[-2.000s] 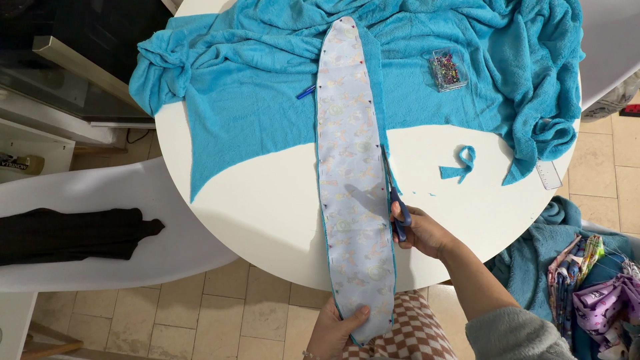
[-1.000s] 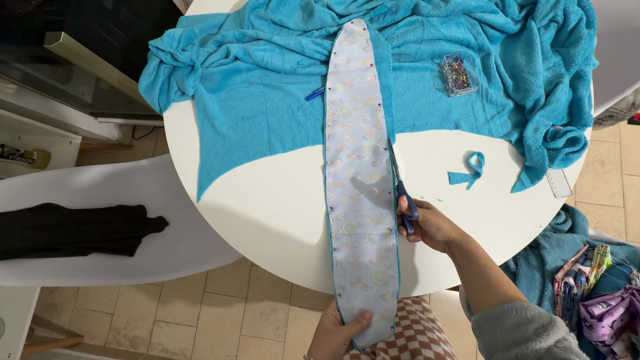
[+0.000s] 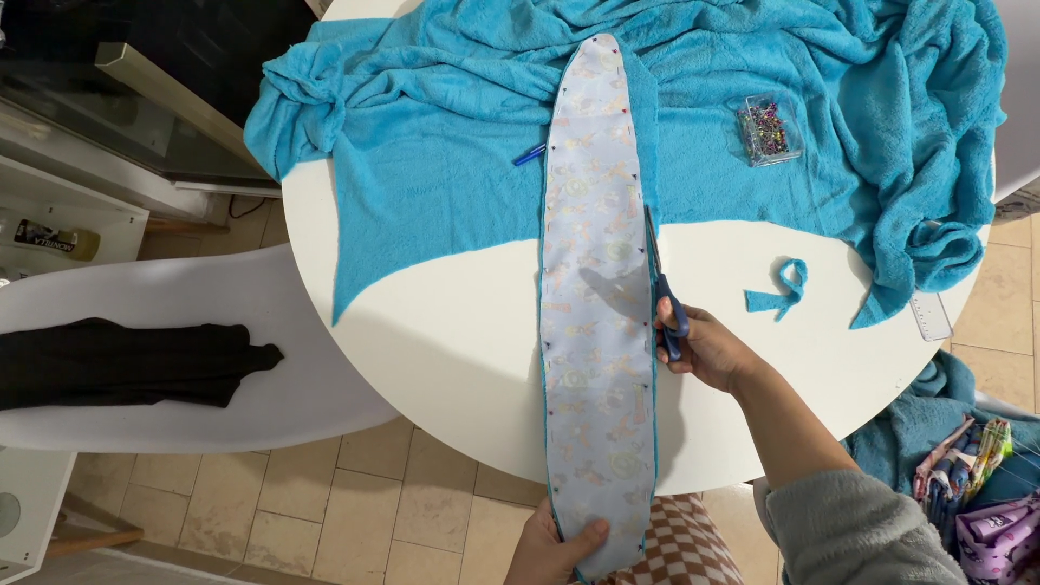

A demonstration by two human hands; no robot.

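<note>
A long patterned fabric strip (image 3: pixel 593 284), pinned along its edges onto blue plush fabric, runs from the mid-table over the near edge. My left hand (image 3: pixel 561 544) pinches its near end, thumb on top. In my right hand (image 3: pixel 695 341) are scissors with dark blue handles (image 3: pixel 673 317); their blades lie along the strip's right edge, where a margin of blue plush fabric (image 3: pixel 644 122) still joins it farther up. A curled blue offcut (image 3: pixel 784 292) rests on the table right of the scissors.
Bunched blue plush fabric (image 3: pixel 455 179) covers the far part of the round white table (image 3: pixel 455 349). On it are a clear box of pins (image 3: pixel 768 130) and a blue pen (image 3: pixel 530 154). A clear ruler (image 3: pixel 930 315) lies at the right edge. Black cloth (image 3: pixel 130 361) lies at left; folded fabrics (image 3: pixel 967 479) at lower right.
My right hand and the scissors have moved farther up along the strip's right edge. The left hand keeps its hold at the near end.
</note>
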